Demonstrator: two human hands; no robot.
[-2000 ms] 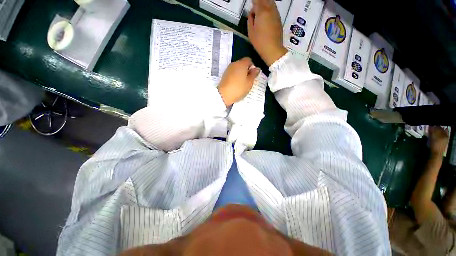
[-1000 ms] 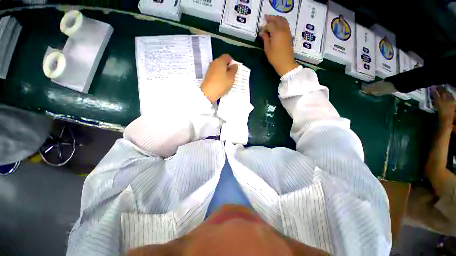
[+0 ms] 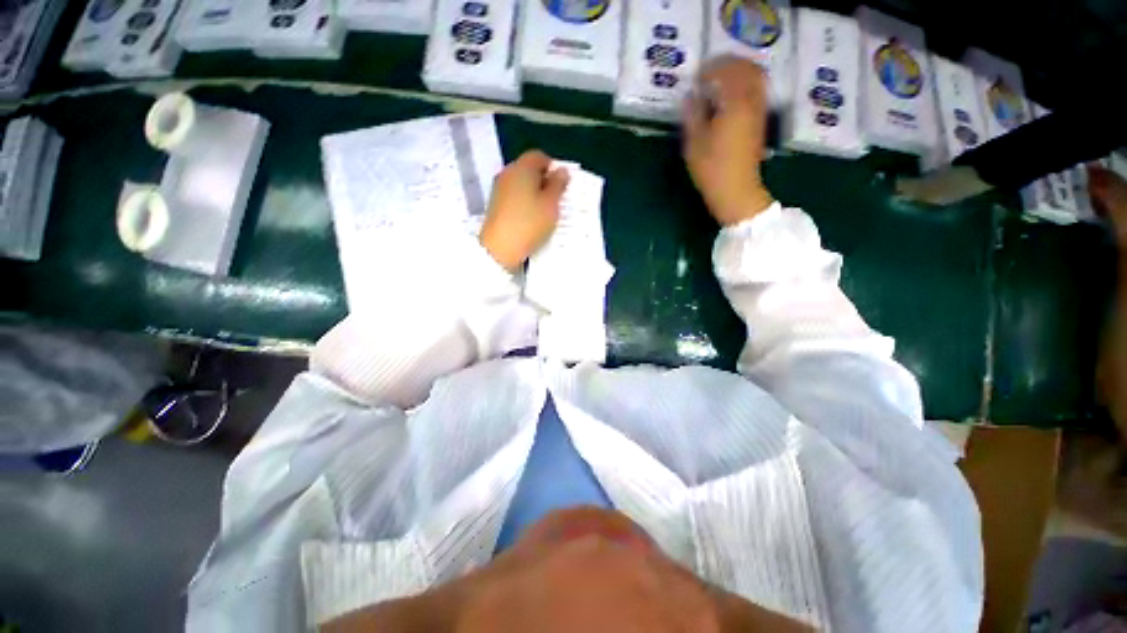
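Observation:
My left hand [image 3: 524, 213] is closed on the upper end of a white label strip [image 3: 575, 278], which hangs down the bench towards my waist. My right hand [image 3: 729, 136] is blurred and reaches to the front edge of the row of white product boxes [image 3: 661, 62]; its fingers are bent, and I cannot tell whether a label is at the fingertips. A printed paper form [image 3: 402, 186] with a grey column lies flat on the bench, left of the strip and partly under my left sleeve.
Two pale rings [image 3: 169, 121] rest on a plain white-grey box [image 3: 213, 192] at left. More white boxes [image 3: 27, 186] stand at the far left. Another person's dark sleeve and hand [image 3: 945, 186] reach in from the right. A brown carton [image 3: 1011, 495] is below the dark green bench [image 3: 865, 309].
The view has swung, showing more boxes at the upper left. My right hand has moved right along the boxes. My left hand still holds the strip beside the form.

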